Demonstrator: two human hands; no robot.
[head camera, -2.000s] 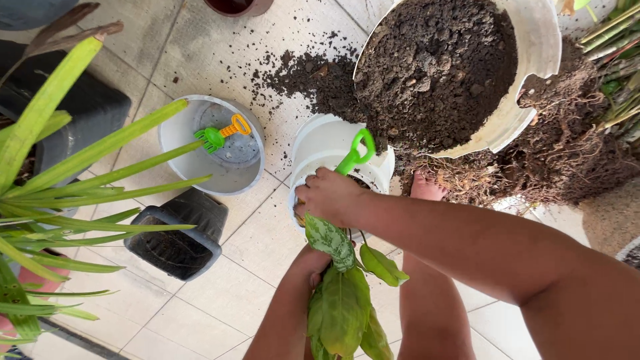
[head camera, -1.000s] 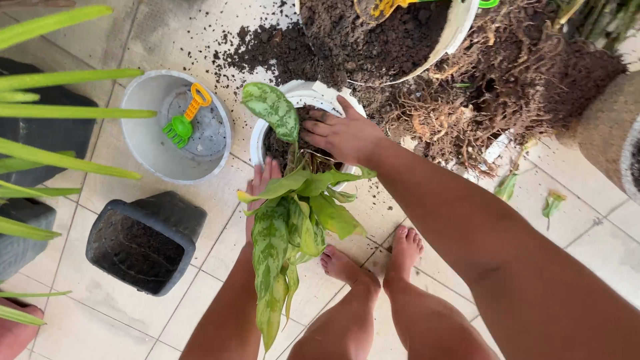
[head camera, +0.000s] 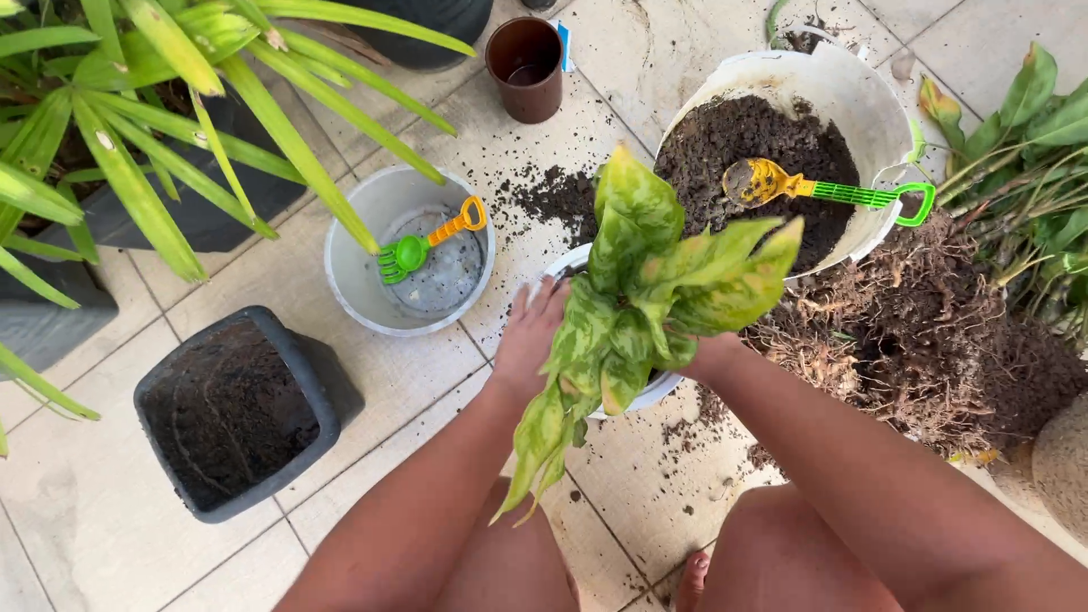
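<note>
A variegated leafy plant (head camera: 629, 314) stands in a white plastic pot (head camera: 659, 393), its leaves covering most of the pot. My left hand (head camera: 534, 327) lies against the pot's left rim, fingers spread. At the pot's right side is my right hand (head camera: 704, 353), largely hidden by leaves, so its fingers cannot be made out. Up and to the right, a toy shovel (head camera: 837, 191) with a yellow blade and green handle rests on dark soil (head camera: 731, 140) in a broken-rimmed white bucket (head camera: 875, 110).
A toy rake (head camera: 425, 242) lies in a grey-white basin (head camera: 340, 289). A black square pot (head camera: 319, 408) is at left, a brown cup (head camera: 527, 85) above. Uprooted plants with a root mass (head camera: 901, 340) lie at right. Long-leaved plants (head camera: 127, 136) overhang the upper left.
Two seconds ago my right hand held a green-handled tool at the pot; one second ago both hands were at the soil around the plant. The plant now stands more upright. The view has shifted.
</note>
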